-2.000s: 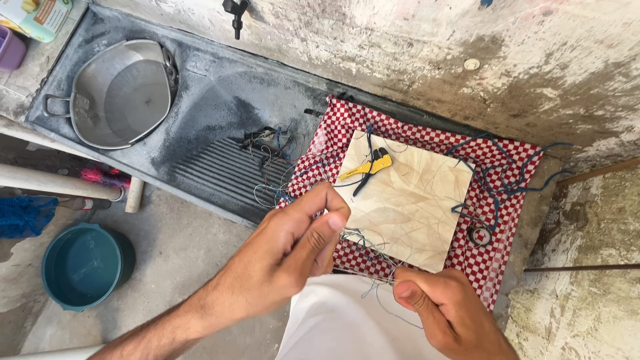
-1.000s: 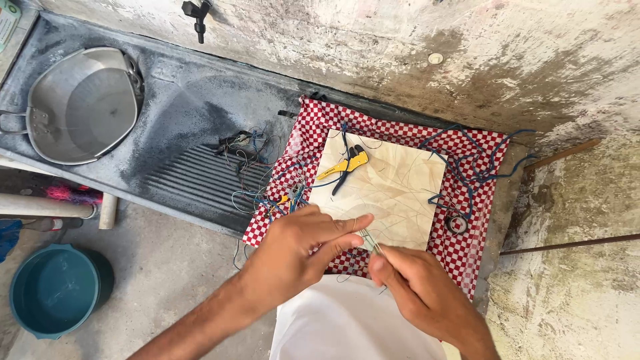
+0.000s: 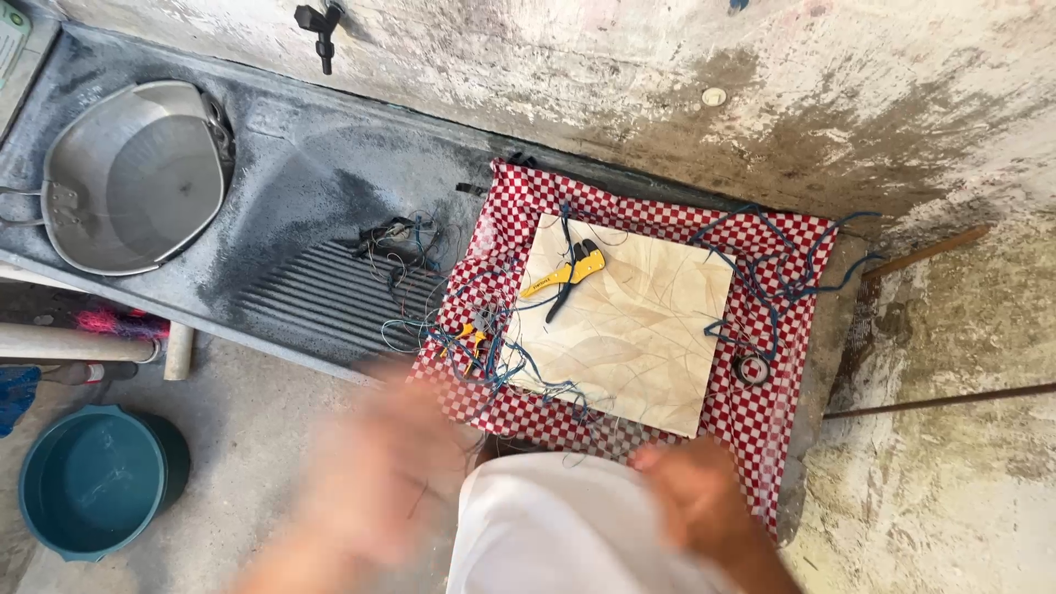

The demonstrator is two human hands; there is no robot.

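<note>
My left hand (image 3: pixel 392 462) is a blur left of the white shirt, off the cloth's lower left corner; what it holds cannot be made out. My right hand (image 3: pixel 689 491) has curled fingers at the near edge of the red-and-white checked cloth (image 3: pixel 763 462), with thin wires close by; its grip is unclear. On the cloth lies a cream patterned tile (image 3: pixel 635 330), and on it a yellow and black wire stripper (image 3: pixel 569 276). Yellow-handled pliers (image 3: pixel 474 338) lie among blue wires (image 3: pixel 524 359) left of the tile. A roll of tape (image 3: pixel 751 370) rests to its right.
A grey sink with a ribbed washboard (image 3: pixel 338 293) holds a metal pot (image 3: pixel 136 177) at left. Stripped wires and black pieces (image 3: pixel 396 239) lie on the ribs. A black tap (image 3: pixel 320 37) juts from the wall. A teal bucket (image 3: pixel 103 483) stands on the floor.
My hands were close together over the near edge of the cloth, with thin wires between them; now they are far apart, the left moved left and the right moved right.
</note>
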